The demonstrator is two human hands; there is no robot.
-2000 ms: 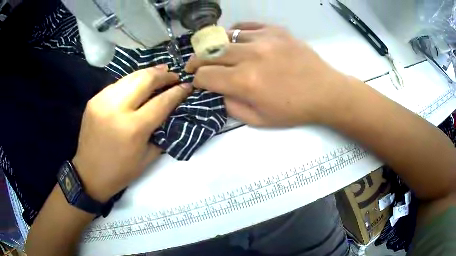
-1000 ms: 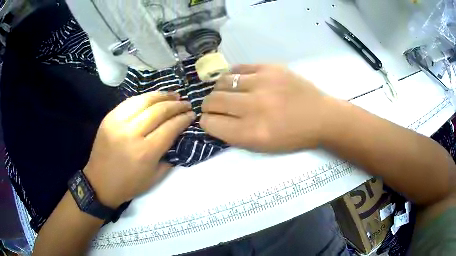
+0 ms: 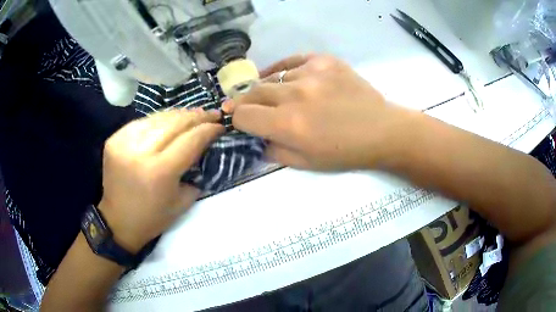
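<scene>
The striped fabric piece (image 3: 227, 159), dark with thin white stripes, lies at the needle area of the white sewing machine head (image 3: 116, 42). My left hand (image 3: 152, 155) presses on its left side with the fingertips close to the presser foot. My right hand (image 3: 311, 116) holds it from the right, thumb and fingertips near my left fingertips. The cream roller (image 3: 238, 76) stands just above my right fingers. The foot and needle tip are partly hidden by fingers and blur. The plain dark garment body (image 3: 55, 140) is heaped at the left.
Black thread snips (image 3: 434, 44) lie at the upper right, beside a small metal piece (image 3: 515, 64) and a crumpled clear plastic bag (image 3: 539, 30). A printed ruler (image 3: 292, 247) runs along the table's curved front edge. A cardboard box (image 3: 448, 253) stands below at the right.
Both hands have moved up closer to the needle and roller since a second ago. The near end of the striped fabric is bunched and blurred. The whole view has shifted slightly.
</scene>
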